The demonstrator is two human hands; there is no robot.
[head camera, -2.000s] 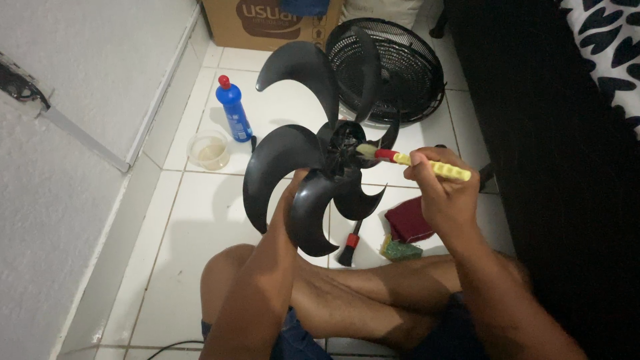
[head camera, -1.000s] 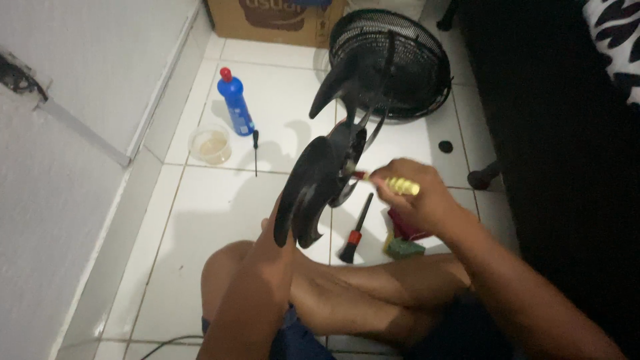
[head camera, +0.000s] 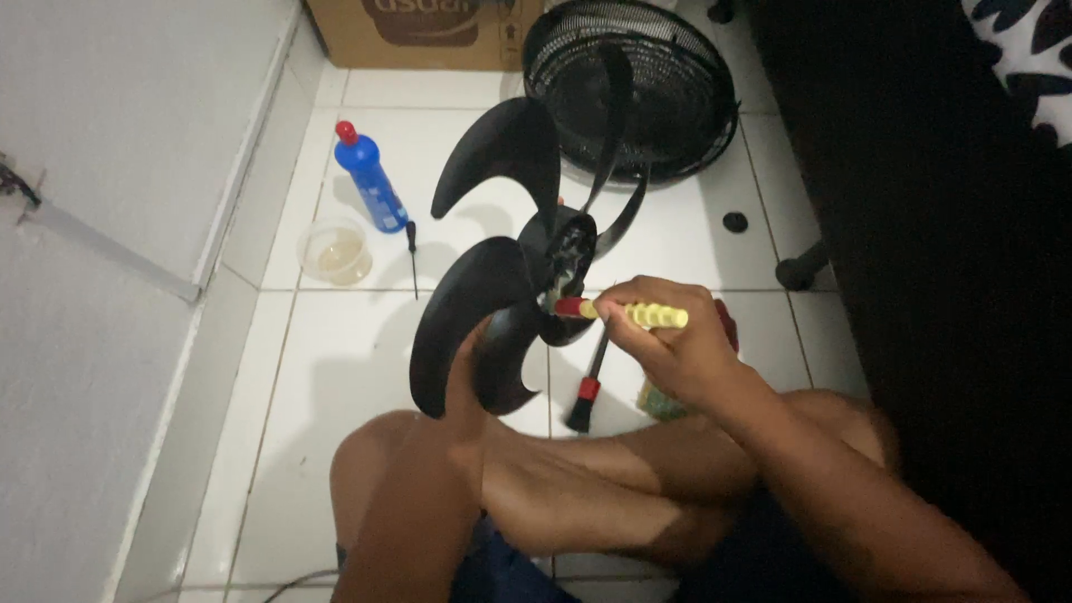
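A black plastic fan blade rotor (head camera: pixel 473 293) is held up above the tiled floor, its hub cavity turned toward the right. My left hand (head camera: pixel 471 343) supports it from behind; the blades hide most of the fingers. My right hand (head camera: pixel 674 335) grips a paintbrush (head camera: pixel 657 315) with a yellow ribbed handle and red ferrule, its bristles inside the hub. Under the rotor and my right hand, a black brush with a red band (head camera: pixel 589 389) lies on the floor. Partly behind my right hand are a green sponge (head camera: pixel 663 404) and a dark red cloth (head camera: pixel 727 325).
A blue bottle with red cap (head camera: pixel 374 184), a clear tub of cloudy liquid (head camera: pixel 335 253) and a screwdriver (head camera: pixel 412 243) are at left. Beyond are a black fan grille (head camera: pixel 662 109) and a cardboard box (head camera: pixel 435 42). A black round cap (head camera: pixel 735 222) lies near dark furniture at right.
The rotor has been turned several ways, first facing up, then nearly edge-on, now angled with its blades spread. The brush stays in my right hand at the hub.
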